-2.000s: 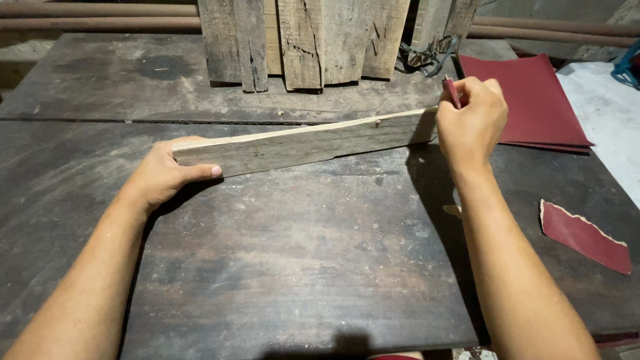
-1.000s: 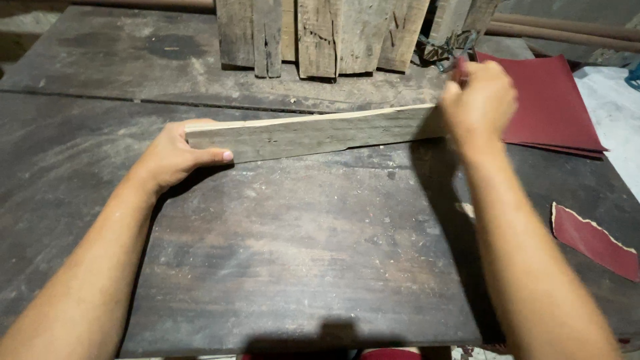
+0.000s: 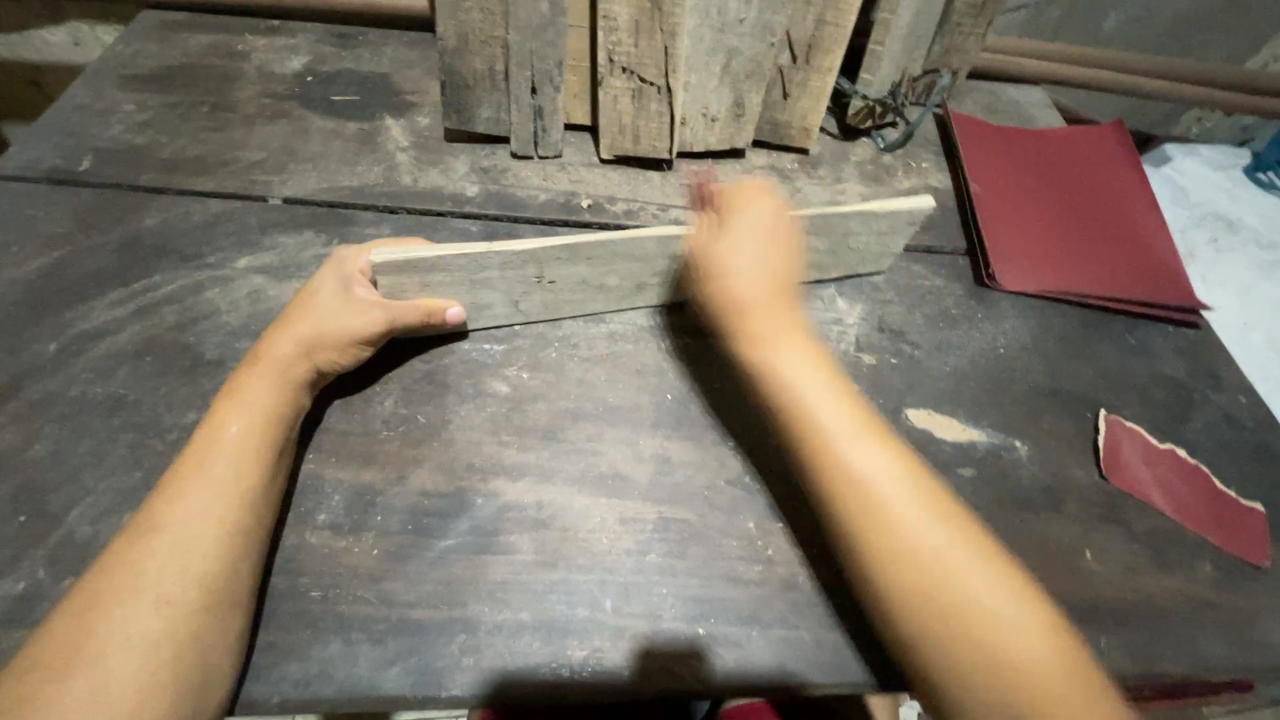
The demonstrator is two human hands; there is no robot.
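A weathered wooden board (image 3: 560,275) stands on its long edge on the dark wooden table, its pale edge facing up. My left hand (image 3: 365,305) grips the board's left end, thumb on the near face. Around the middle of the upper edge is my right hand (image 3: 748,250), blurred, closed on a small piece of red sandpaper (image 3: 703,188) that shows above the fingers. The face of the sandpaper against the wood is hidden by the hand.
Rough wooden boards (image 3: 720,80) stand at the back beside tangled dark strands (image 3: 890,115). Red sandpaper sheets (image 3: 1075,210) lie stacked at the right. Nearer is a torn sandpaper piece (image 3: 1185,490). White material (image 3: 1215,240) lies beyond the right edge of the table (image 3: 560,480).
My right hand has moved left along the board from its right end to about its middle, uncovering the right end. My left hand keeps its grip on the left end.
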